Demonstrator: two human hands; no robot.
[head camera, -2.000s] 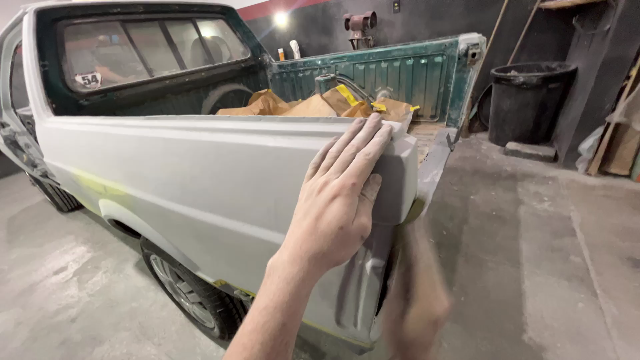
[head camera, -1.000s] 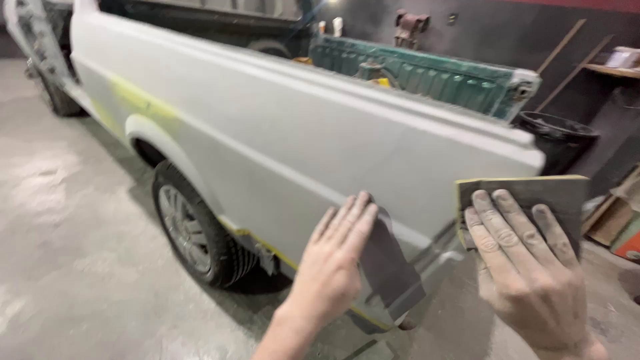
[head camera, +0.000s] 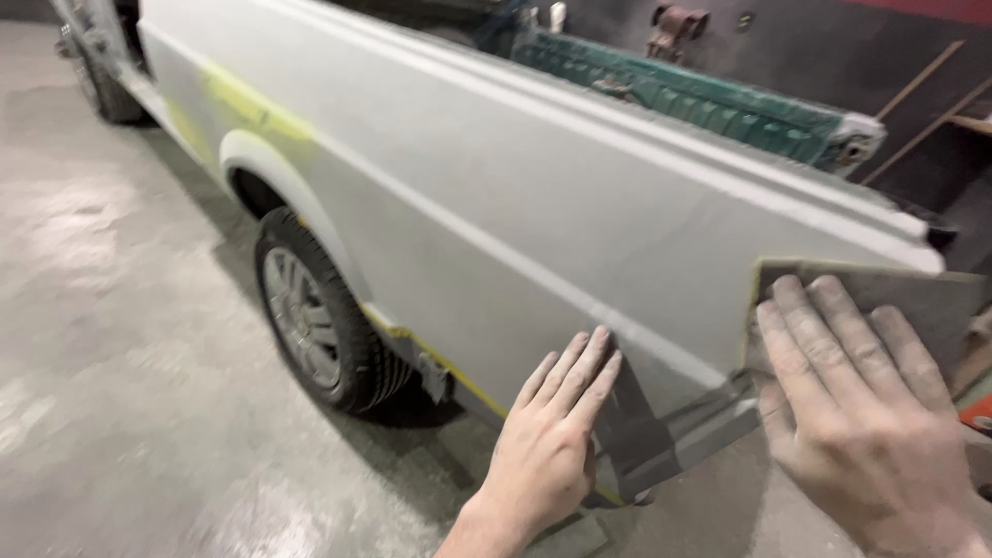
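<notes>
The grey-primed bed side panel of a pickup truck (head camera: 480, 209) runs diagonally across the view, with yellow-green patches above the wheel arch. My left hand (head camera: 550, 434) lies with extended fingers against the panel's lower rear part, below the body crease, and holds nothing. At the panel's rear end my right hand (head camera: 860, 411) is spread over a dark grey sanding pad (head camera: 930, 310) with a yellowish edge. The fingers press on its outer face; the pad's underside is hidden. Dust covers the fingers of both hands.
The rear wheel (head camera: 310, 310) stands on the concrete floor (head camera: 116, 349) left of my hands. Behind the panel is the green far bed wall (head camera: 697, 108). A bench vise (head camera: 678, 27) and wooden poles (head camera: 922, 77) are near the dark wall.
My left hand has gone from the panel's top rear corner to its lower part. My right hand, blurred and low at first, is now raised with the pad at the rear end. The view has shifted.
</notes>
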